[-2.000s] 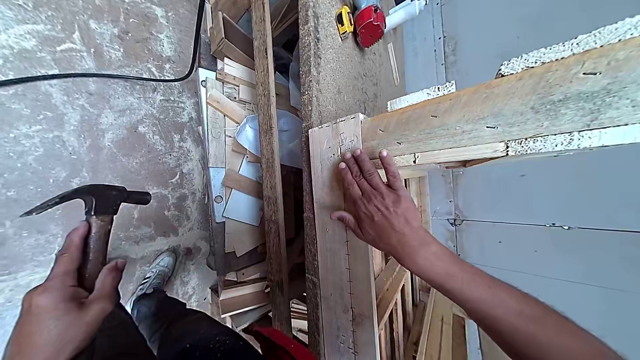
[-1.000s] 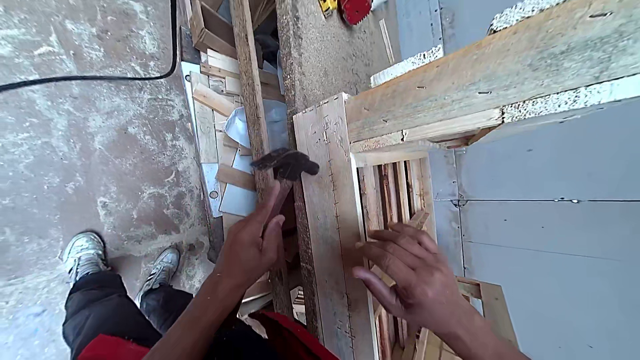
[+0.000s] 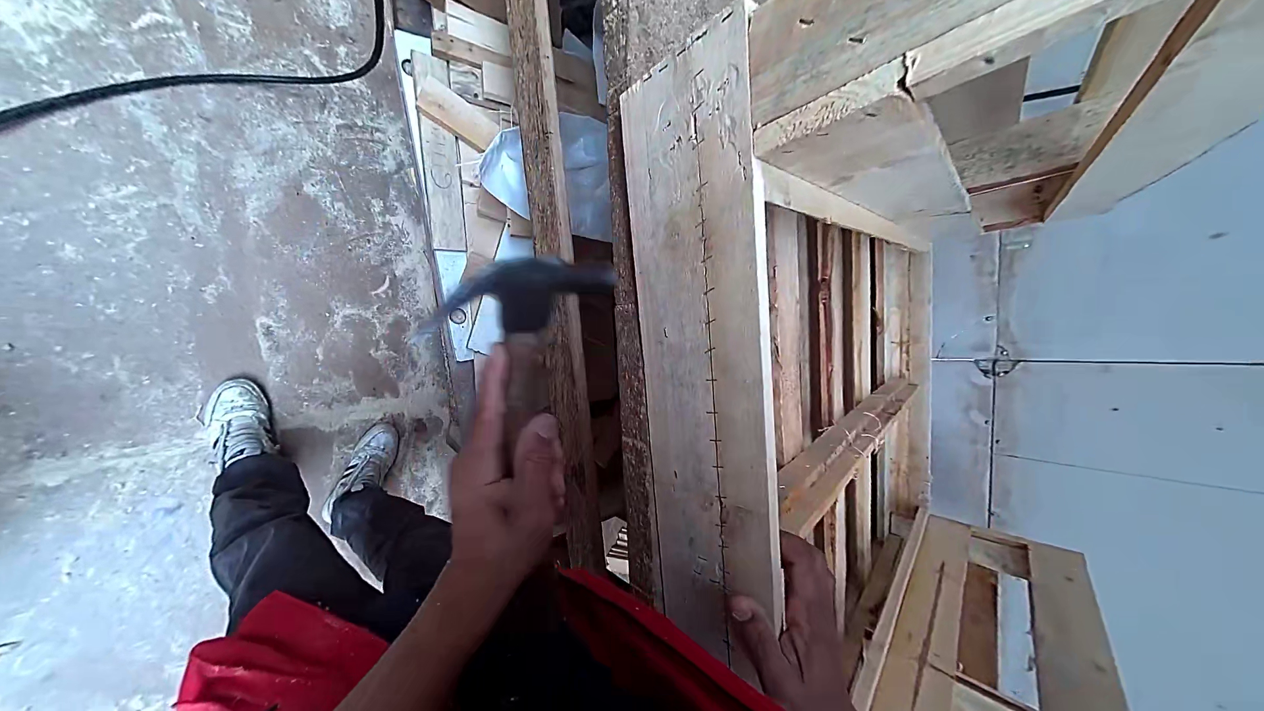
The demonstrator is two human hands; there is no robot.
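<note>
My left hand (image 3: pixel 509 474) is closed around the handle of a claw hammer (image 3: pixel 528 291), whose blurred head is raised beside the long wooden board. My right hand (image 3: pixel 800 627) grips the near end of that wooden board (image 3: pixel 691 326), thumb on its face and fingers over its right edge. A row of staples or small nails runs along the board's length. The board forms one side of a slatted wooden frame (image 3: pixel 844 212), with a crosspiece (image 3: pixel 849 454) between its sides.
Wood offcuts and a white plastic sheet (image 3: pixel 583 173) lie left of the frame, behind a narrow timber rail (image 3: pixel 548 128). A black cable (image 3: pixel 217 79) crosses the concrete floor. More pallet-like frames stand at upper right and lower right (image 3: pixel 997 622), beside grey panels (image 3: pixel 1126 415).
My right hand has come down from the board's far end to its near end and now grips its edge. The hammer has moved from over the floor toward the board. The view has shifted.
</note>
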